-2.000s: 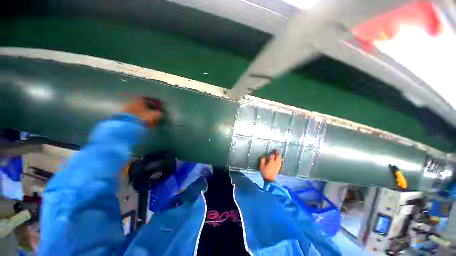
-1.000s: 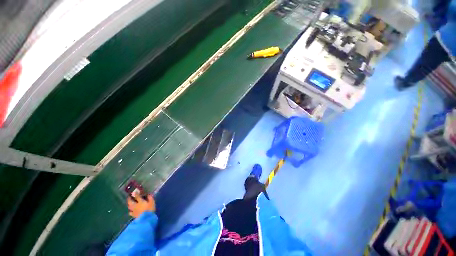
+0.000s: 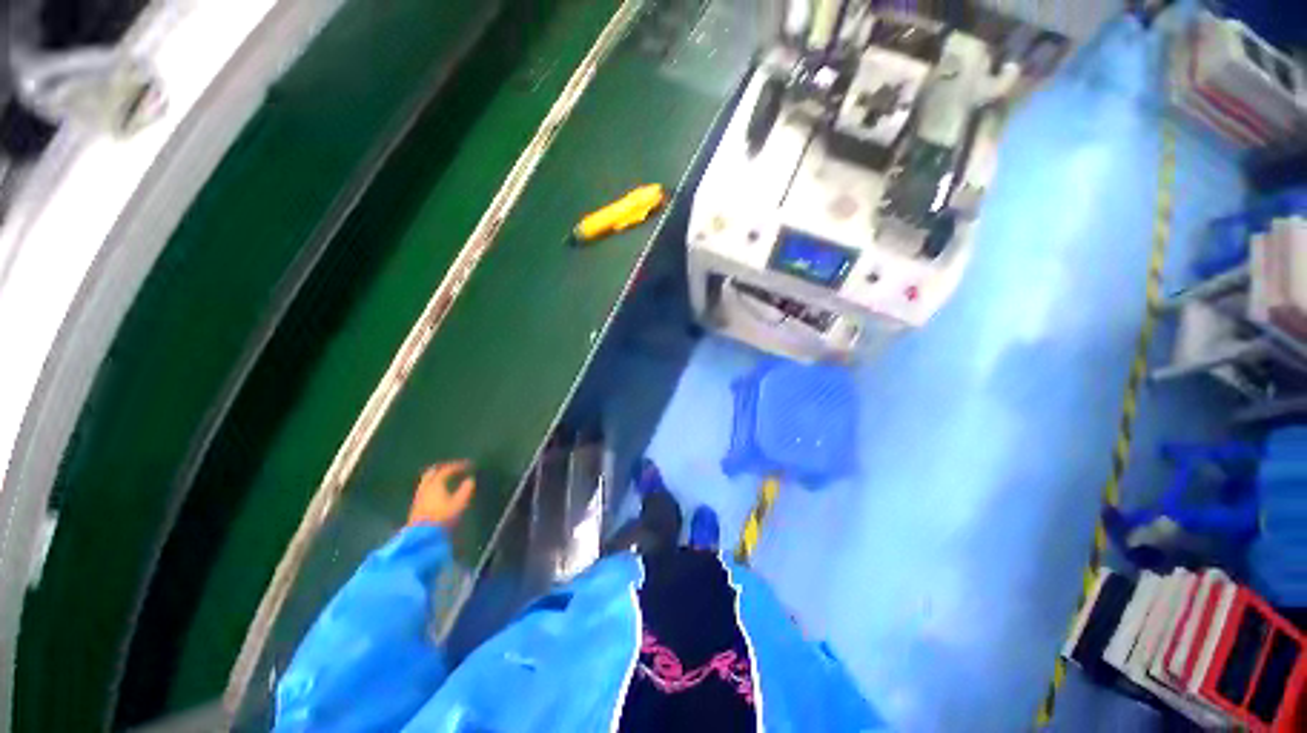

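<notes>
My left hand (image 3: pixel 442 491) is over the green bench strip (image 3: pixel 495 387) at the lower left. Its fingers are apart and no object shows in it, though the picture is blurred. My right hand is out of the picture. The yellow-orange electric screwdriver (image 3: pixel 621 214) lies on the bench ahead, its dark tip toward the conveyor. A shiny, see-through tray-like piece (image 3: pixel 573 501) shows beside the bench's near edge. No red device can be made out.
A pale edge strip (image 3: pixel 456 272) separates the bench from the green conveyor (image 3: pixel 187 358). A white machine (image 3: pixel 745 215) with a blue screen stands ahead right. A blue stool (image 3: pixel 796 423) stands before it. Red and white frames (image 3: pixel 1190 630) are at the lower right.
The view has swung right along the bench, toward the machine and aisle. My left hand has moved forward, and the dark red item seen at it is no longer visible. My right hand has left the view.
</notes>
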